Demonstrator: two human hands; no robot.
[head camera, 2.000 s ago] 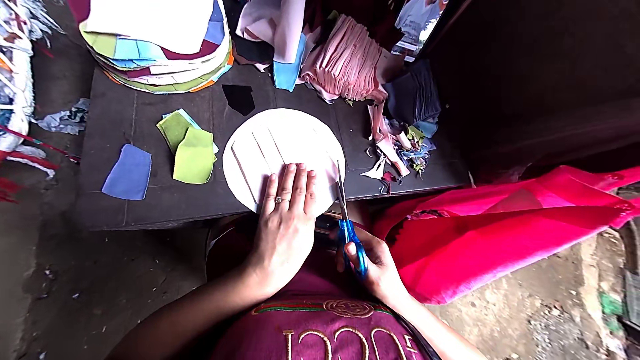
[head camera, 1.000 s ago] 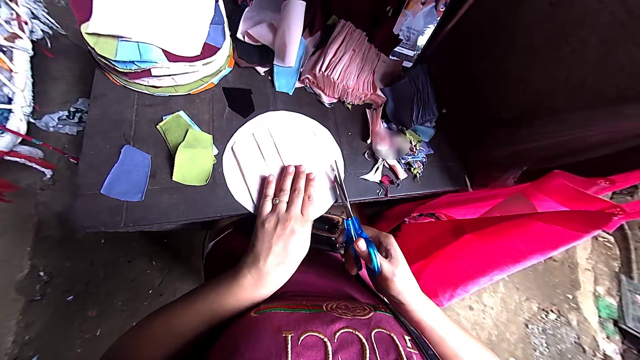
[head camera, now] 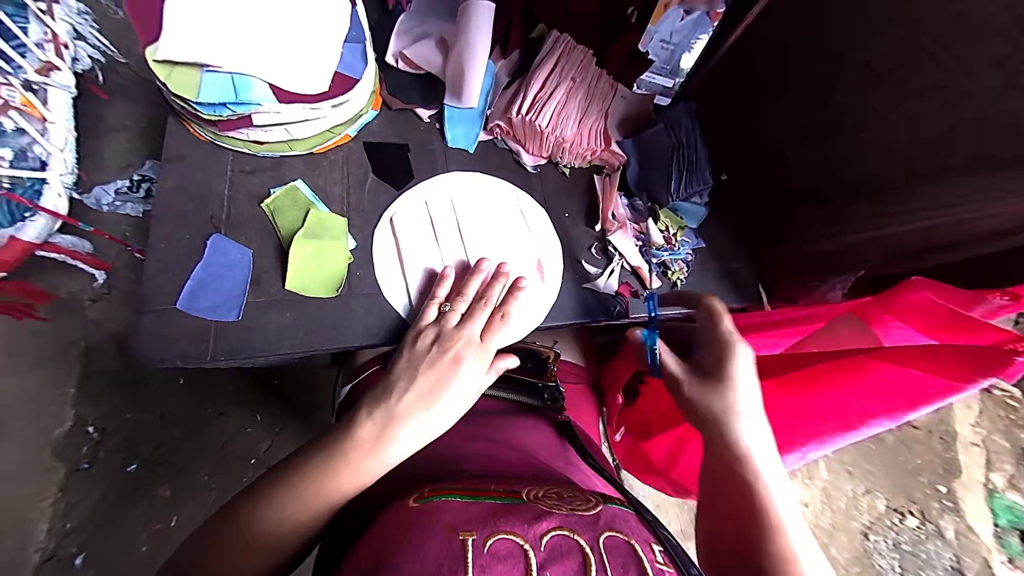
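Observation:
My left hand (head camera: pixel 456 340) lies flat, fingers spread, on the lower part of a round white fabric piece (head camera: pixel 488 232) with several strips across it. My right hand (head camera: pixel 708 352) grips blue-handled scissors (head camera: pixel 653 336) to the right of the disc, off the table's front edge; their blades are not clearly visible. Close beyond the scissors is a heap of fabric scraps (head camera: pixel 668 248). Left of the disc lie green fabric pieces (head camera: pixel 318 254) and a blue fabric piece (head camera: pixel 216 278); a black piece (head camera: pixel 389 164) lies just behind it.
A stack of round patchwork pieces (head camera: pixel 272 132) stands at the back left of the dark table (head camera: pixel 296 336). Pink fabric pieces (head camera: pixel 556 104) and dark blue ones (head camera: pixel 668 160) are stacked at the back right. Bright pink cloth (head camera: pixel 832 376) hangs at the right, and an open pouch (head camera: pixel 532 376) sits at my waist.
My right hand has moved right with the scissors, away from the disc's edge, where the blades were before. My left hand has stayed on the disc.

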